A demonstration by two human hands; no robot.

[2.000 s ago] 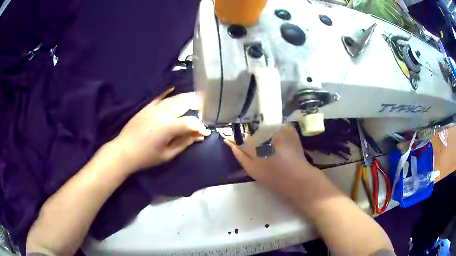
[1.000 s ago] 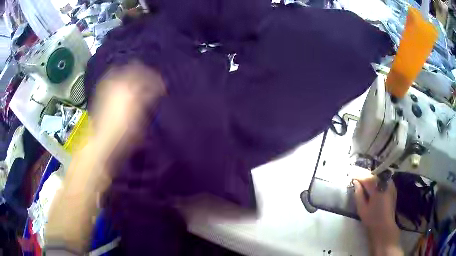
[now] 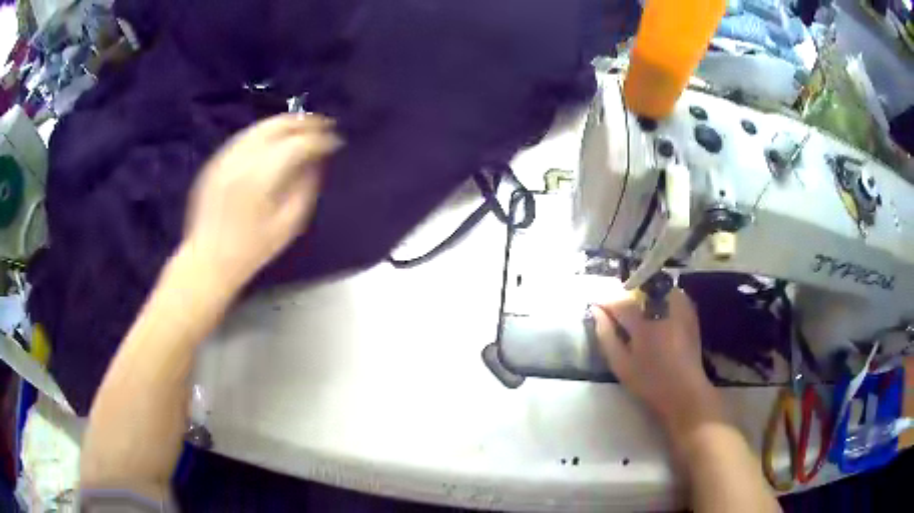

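The large dark purple cloth point(image 3: 431, 90) lies over the left and back of the table, its near edge away from the needle. My left hand point(image 3: 263, 185) is over the cloth, blurred, with fingers bent; whether it grips cloth is unclear. The white sewing machine point(image 3: 611, 180) stands at the right. My right hand point(image 3: 651, 346) rests by the metal plate point(image 3: 551, 341) under the machine head. Its thumb points toward the needle area, and other fingers are partly hidden by machine parts. I cannot tell whether it holds anything.
Dark offcuts point(image 3: 742, 321) lie right of my right hand. Scissors point(image 3: 797, 431) with orange-yellow and red handles and a blue tray point(image 3: 870, 421) are at the lower right. A black cord or strip point(image 3: 451, 240) lies between cloth and plate. An orange object point(image 3: 673, 50) stands above the machine head.
The cloth has left the needle area and lies to the left and back. My left hand has moved left from the needle; my right hand stays by it. The view has shifted.
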